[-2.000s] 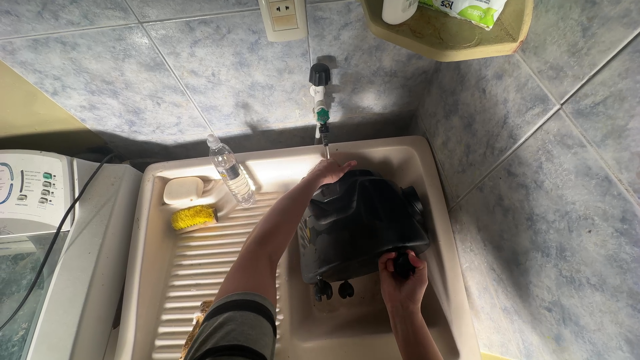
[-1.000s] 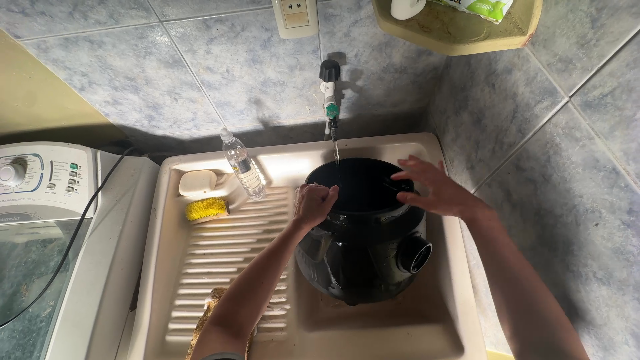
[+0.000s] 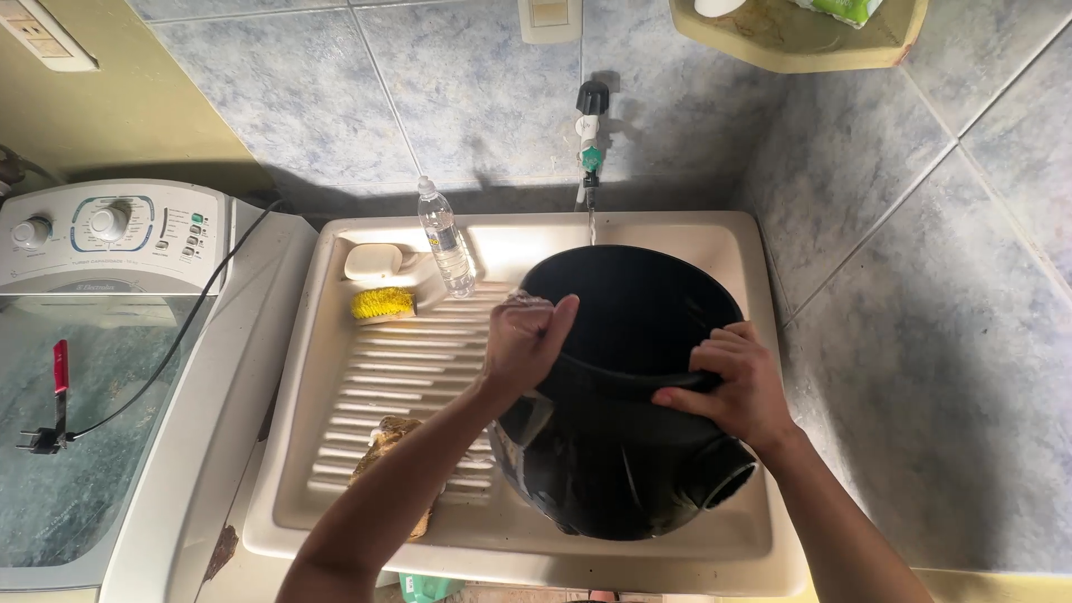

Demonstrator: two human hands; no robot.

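A round black plastic tank [image 3: 620, 452] with a wide open top and a side port stands tilted in the basin of the laundry sink [image 3: 536, 563]. My left hand [image 3: 529, 339] grips the left side of its rim. On the right of the rim, my right hand [image 3: 733, 381] is closed, thumb on the outside. Water runs from the wall tap [image 3: 590, 155] at the tank's far edge. The tank's inside is dark, so what it holds cannot be told.
Left of the basin are a clear plastic bottle [image 3: 446, 243], a yellow-bristled brush [image 3: 383, 303], a soap bar [image 3: 373, 261] and a brown cloth [image 3: 394, 435] on the ribbed washboard. A washing machine [image 3: 251, 335] stands left, with a red-handled knife [image 3: 60, 377] and a plug on its lid. Tiled walls close the back and right.
Two seconds ago the tank lay tipped with its opening out of view; since then it has turned opening-up. My right hand, apart from the rim one second ago, now grips it.
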